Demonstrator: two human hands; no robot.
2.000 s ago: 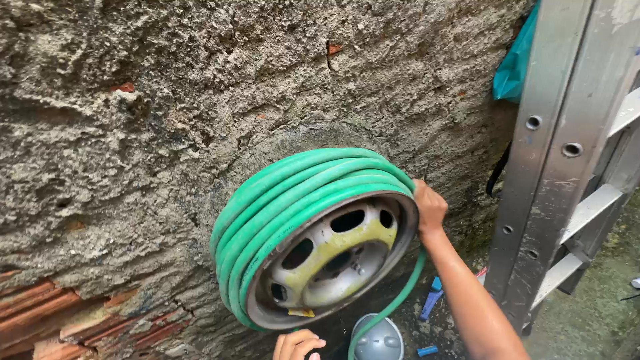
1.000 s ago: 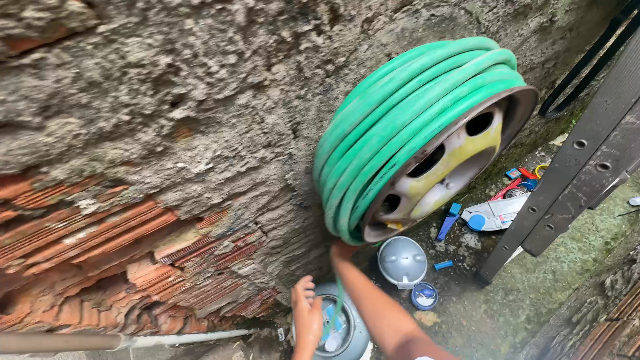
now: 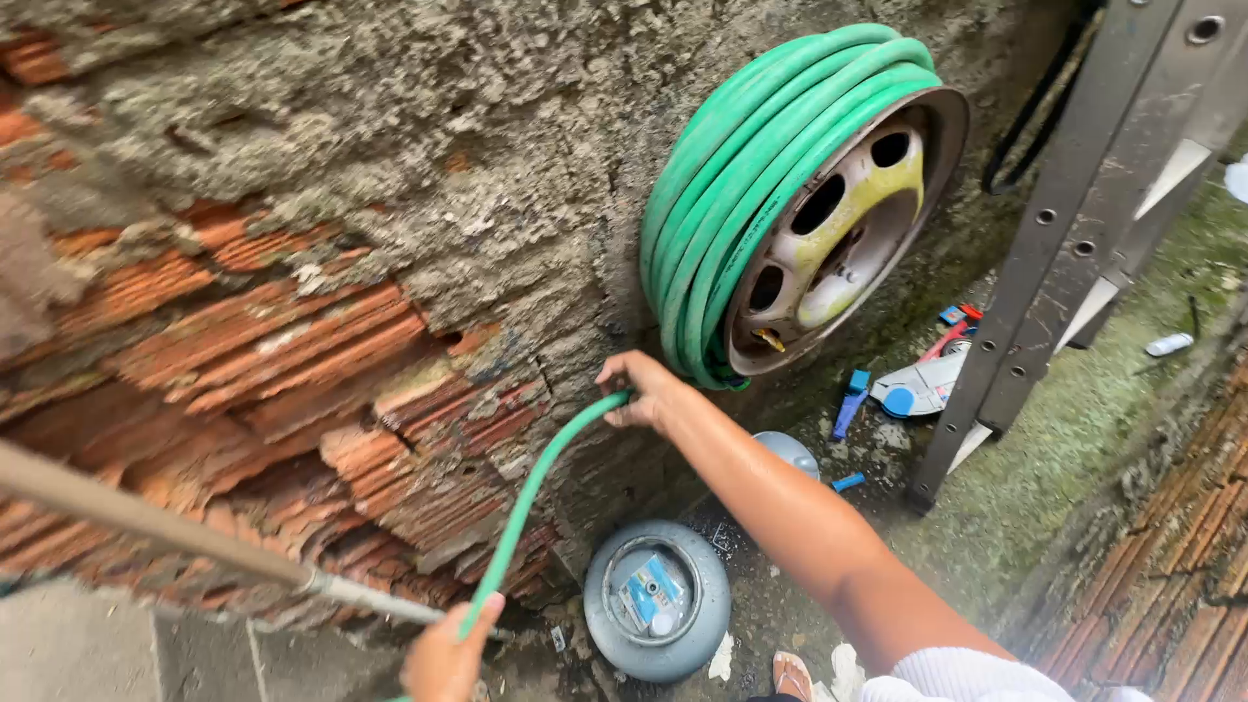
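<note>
Green hose (image 3: 780,185) lies in several coils around a wheel rim (image 3: 858,229) with worn yellow paint, mounted against the rough wall. Just below the coils' lower left side, my right hand (image 3: 639,393) grips a free length of the hose between thumb and fingers. That length curves down and left to my left hand (image 3: 450,651), which is closed around it near the bottom edge. The hose runs out of view past my left hand.
A metal ladder (image 3: 1072,234) stands at the right. Below are a grey gas cylinder (image 3: 658,663), a grey dome-shaped object (image 3: 788,453) and scattered plastic pieces (image 3: 921,385). A pipe (image 3: 195,526) crosses the lower left, beside broken bricks (image 3: 292,341).
My right hand has moved from the rim's right side to below its lower left. A curved length of hose now spans between my hands. The view has shifted left and down.
</note>
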